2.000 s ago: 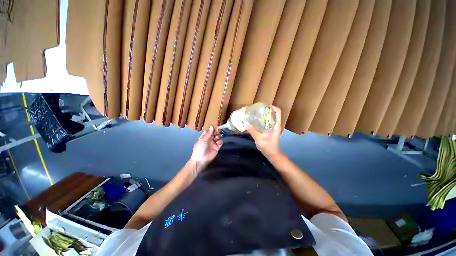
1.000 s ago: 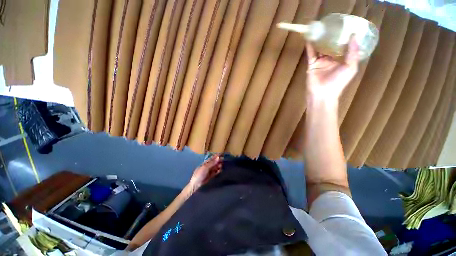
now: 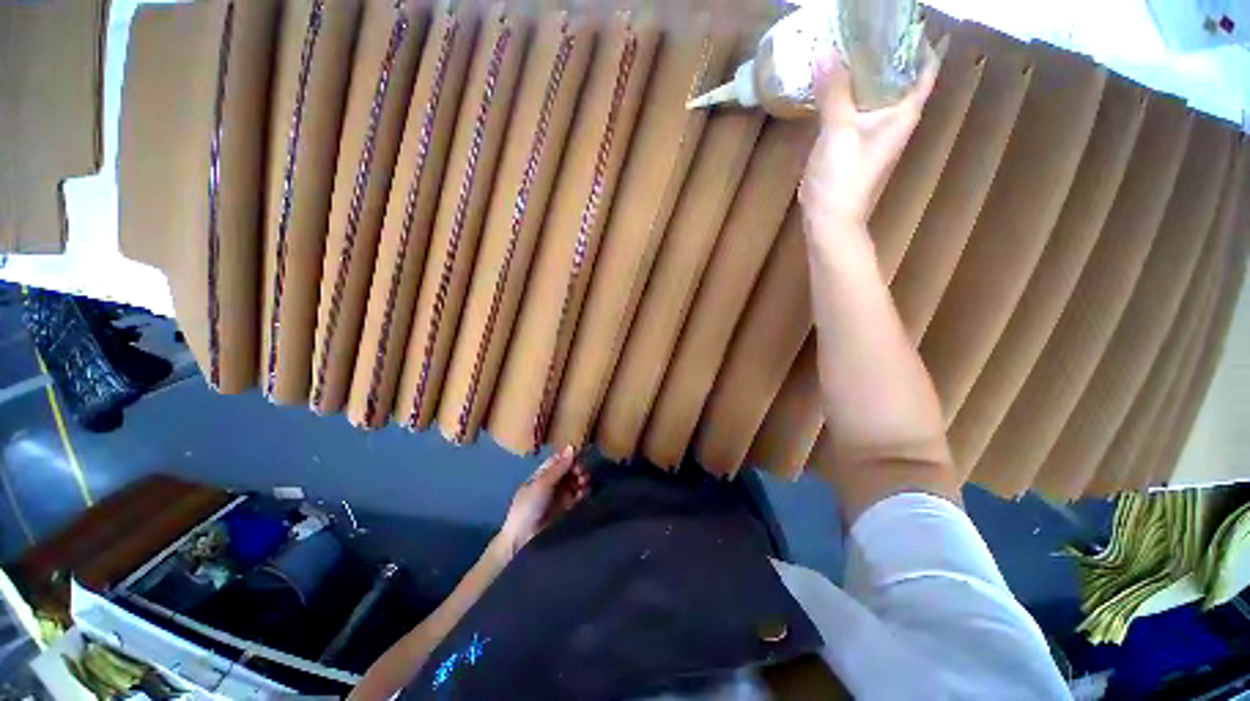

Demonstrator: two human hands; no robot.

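Note:
Tan panels (image 3: 768, 274) lie in an overlapping row across the white-covered table. Several at the left show a dark, sparkling line (image 3: 590, 219) along their edges; those at the right show plain edges. My right hand (image 3: 866, 130) holds a cloudy squeeze bottle (image 3: 809, 62) above the far part of the panels. Its pale nozzle points left, close to a panel edge just right of the last sparkling line. Whether the tip touches cannot be told. My left hand (image 3: 551, 490) is at the near edge of the panels, fingers curled; whether it holds anything is not clear.
A black stool (image 3: 82, 356) stands at the left beyond the table edge. A box of items (image 3: 247, 548) and a brown surface (image 3: 124, 527) are at the lower left. Yellowish-green bundles (image 3: 1152, 555) hang at the lower right over a blue bin (image 3: 1165, 664). More panels (image 3: 48, 123) lie at the far left.
My right hand first carried the bottle from the near edge out over the panels, then moved farther up and left. My left hand left the nozzle, dropped back and is now at the near panel edge.

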